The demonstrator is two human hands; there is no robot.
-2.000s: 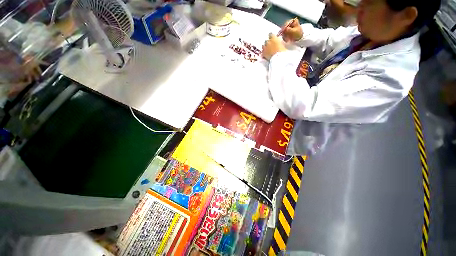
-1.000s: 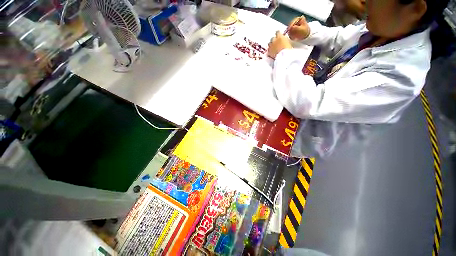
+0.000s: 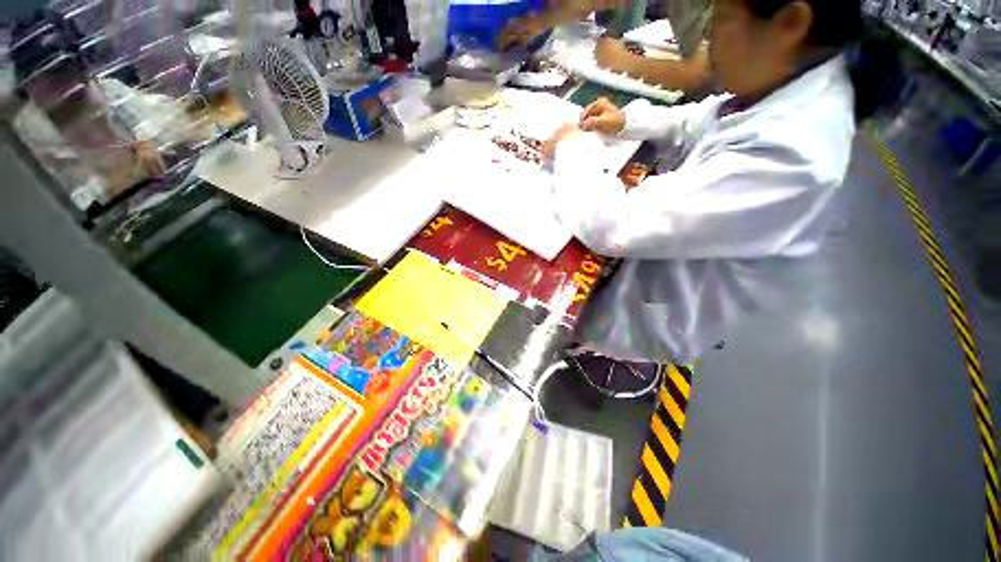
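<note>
Neither of my hands is in view. The mat of printed poster board (image 3: 373, 439), orange, blue and pink, lies nearest in front of me along the bench edge. No watch unit shows on it. A yellow board (image 3: 434, 304) and a dark-red board (image 3: 505, 258) lie beyond it. A white compartmented tray (image 3: 557, 483) sits low beside the mat, near light-blue cloth at the bottom edge.
A co-worker in a white coat (image 3: 713, 181) sits at a white table (image 3: 362, 203), hands over small dark red parts (image 3: 518, 145). A white fan (image 3: 288, 99) stands at the back left. A white cable (image 3: 549, 379) hangs by the boards. Striped tape (image 3: 662, 450) marks the floor.
The view has shifted and turned, so the low white tray and light-blue cloth now show more. More of the aisle and another person's arms appear at the top. My hands stay out of view.
</note>
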